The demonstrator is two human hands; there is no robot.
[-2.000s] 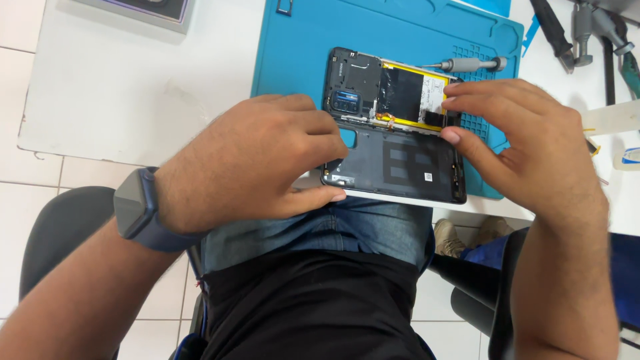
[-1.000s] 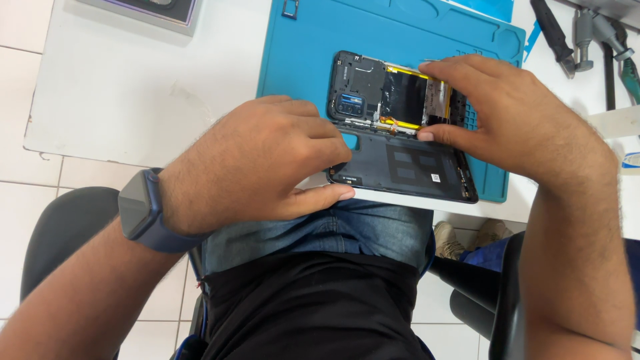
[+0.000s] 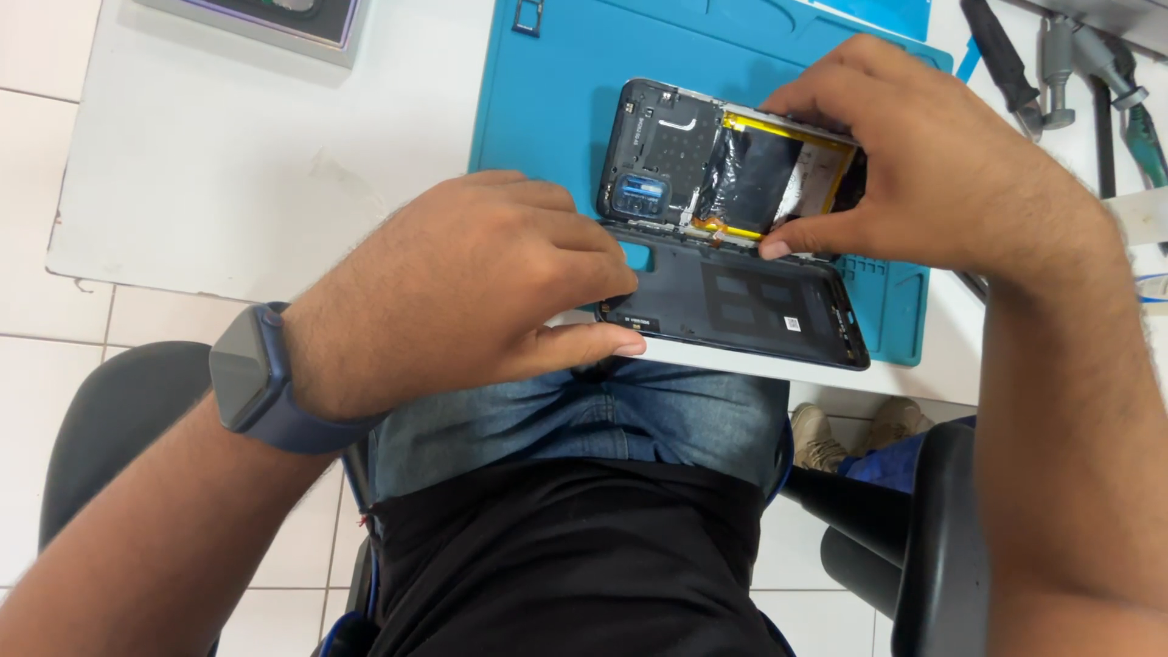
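Observation:
An opened smartphone body point(image 3: 675, 137) shows its camera module, black inner cover and battery point(image 3: 748, 178) with yellow edging. My right hand point(image 3: 922, 155) grips this body by its right end, thumb on the near edge and fingers on the far edge. Along the near side lies the phone's black back cover point(image 3: 757, 297), inner face up, with a cutout at its left end. My left hand point(image 3: 511, 274) holds the cover's left end between thumb and fingers; the fingertips are partly hidden. The two parts meet or nearly meet along their long edges.
Under the phone is a blue silicone repair mat point(image 3: 547, 100) on a white table point(image 3: 210, 182). A SIM tray point(image 3: 527, 16) lies at the mat's far left. A grey box point(image 3: 338, 36) stands far left. Screwdrivers and pliers point(image 3: 1141, 137) lie at right. Another person's shoes point(image 3: 818, 438) show below.
The phone body has been tilted and turned in my right hand, which now grips its right end. A screwdriver seen beyond the phone two seconds ago is out of sight. My left hand stays on the cover.

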